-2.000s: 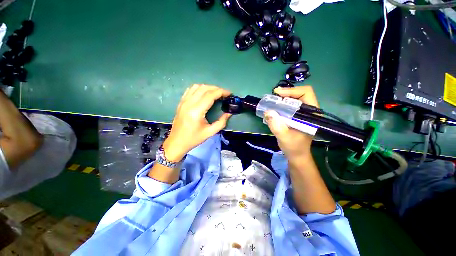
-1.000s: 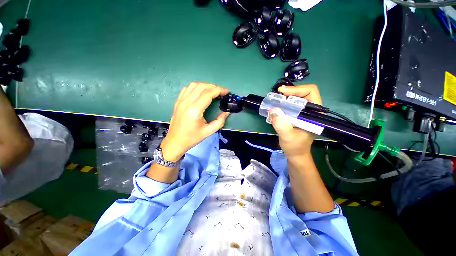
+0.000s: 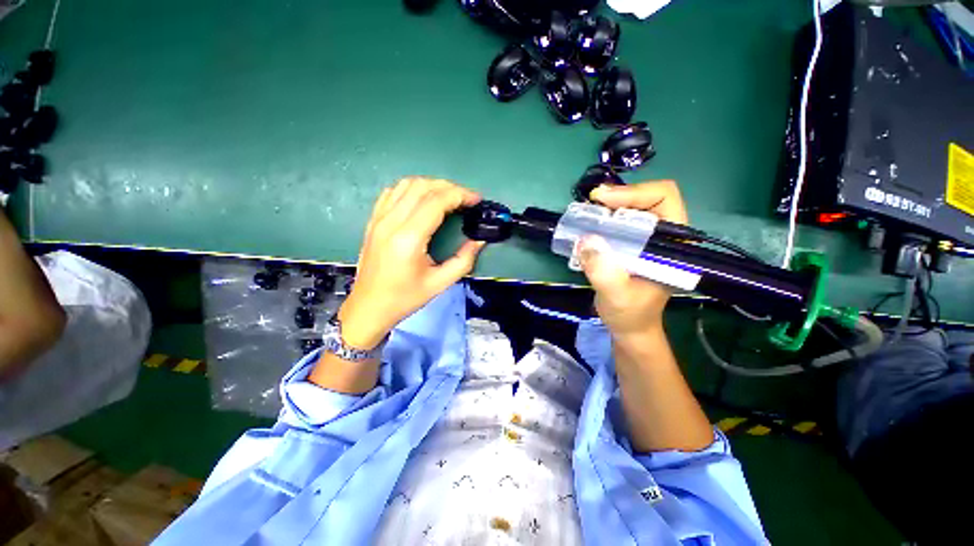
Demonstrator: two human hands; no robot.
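My left hand (image 3: 411, 251) holds a glossy black plastic housing (image 3: 488, 222) between thumb and forefinger, near the bench's front edge. My right hand (image 3: 632, 256) grips a long black glue syringe (image 3: 737, 279) through its clear sleeve (image 3: 607, 235). The syringe points left, with its bluish needle at the housing's opening. Whether the tip touches the inside cannot be told. A bright green adapter (image 3: 812, 301) sits on the syringe's rear end, with a translucent air hose (image 3: 737, 370) looping from it.
Several black housings (image 3: 566, 94) lie beyond my hands, one close by my right fingers. A black controller (image 3: 897, 139) and white cord (image 3: 808, 117) are at right. A clear tray (image 3: 240, 341) is below the edge at left. A person's arm (image 3: 21, 299) is at far left.
The syringe's rear has swung slightly toward the right, and its nose sits a little lower against the housing. The housing remains in my left hand, and the view has shifted slightly.
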